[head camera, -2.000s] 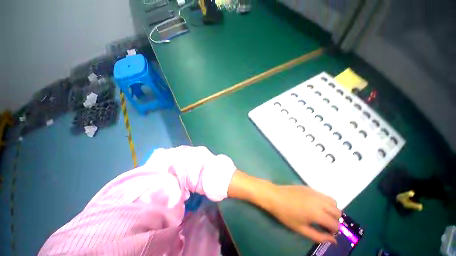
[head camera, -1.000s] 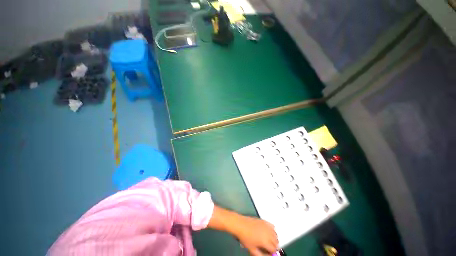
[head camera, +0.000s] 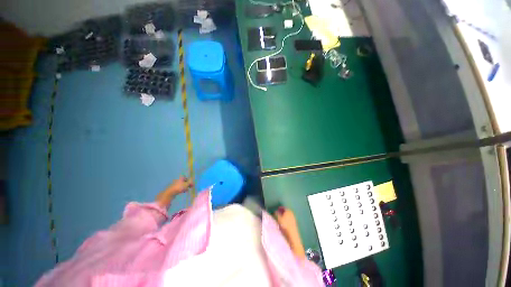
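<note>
My left hand (head camera: 180, 186) is small and blurred, above the floor beside the near blue stool; whether it holds anything is unclear. My right hand (head camera: 286, 220) is over the green bench, left of the white tray. A tiny dark spot shows at its fingertips, too small to identify. The white tray (head camera: 336, 260) lies on the bench with rows of small dark rings. A phone (head camera: 329, 277) with a purple-lit screen shows partly at the tray's near end, beside my sleeve. A black-and-yellow device (head camera: 367, 279) is cut off by the bottom edge.
A yellow note (head camera: 385, 192) lies behind the tray. The adjoining bench (head camera: 319, 126) holds spare phones (head camera: 271, 70), a white cable (head camera: 251, 68) and another black-and-yellow device (head camera: 312, 69). Blue stools (head camera: 222, 183) stand left of the benches. Black trays (head camera: 149, 82) are on the floor.
The view has swung left and shows more floor. The arm that reached to the phone has drawn away from it. Both hands now show, apart, in front of my body.
</note>
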